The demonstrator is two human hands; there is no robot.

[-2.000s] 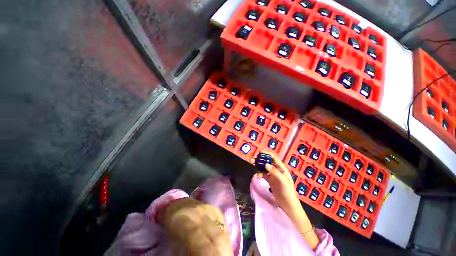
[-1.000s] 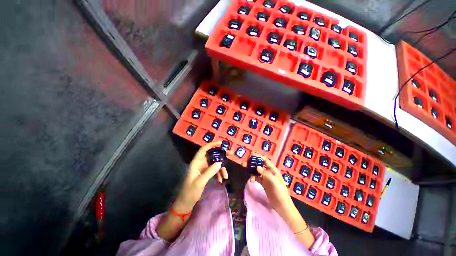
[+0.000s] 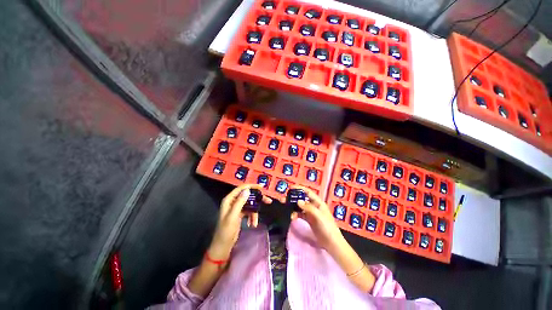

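Note:
My left hand (image 3: pixel 229 217) holds a black watch body (image 3: pixel 252 200) between thumb and fingers. My right hand (image 3: pixel 318 219) holds another black watch body (image 3: pixel 296 197) by its edges. Both are held side by side, a little apart, at the front edge of the lower left orange-red tray (image 3: pixel 209 165), which holds rows of watch bodies. The lower right orange-red tray (image 3: pixel 365 159) also holds many, with empty pockets at its upper left corner. Small white marks show on the held units; their text is too small to read.
A raised white shelf (image 3: pixel 431 72) carries a large orange-red tray (image 3: pixel 266 61) and another tray (image 3: pixel 514 85) at right, crossed by a black cable (image 3: pixel 455 103). A tan-brown panel (image 3: pixel 411 148) sits below. A pen (image 3: pixel 459 206) lies on white bench (image 3: pixel 478 233). Grey panels stand at left.
My left hand came up from low in front of my body and now holds a unit beside the right hand's. The view has shifted, so the trays appear further left.

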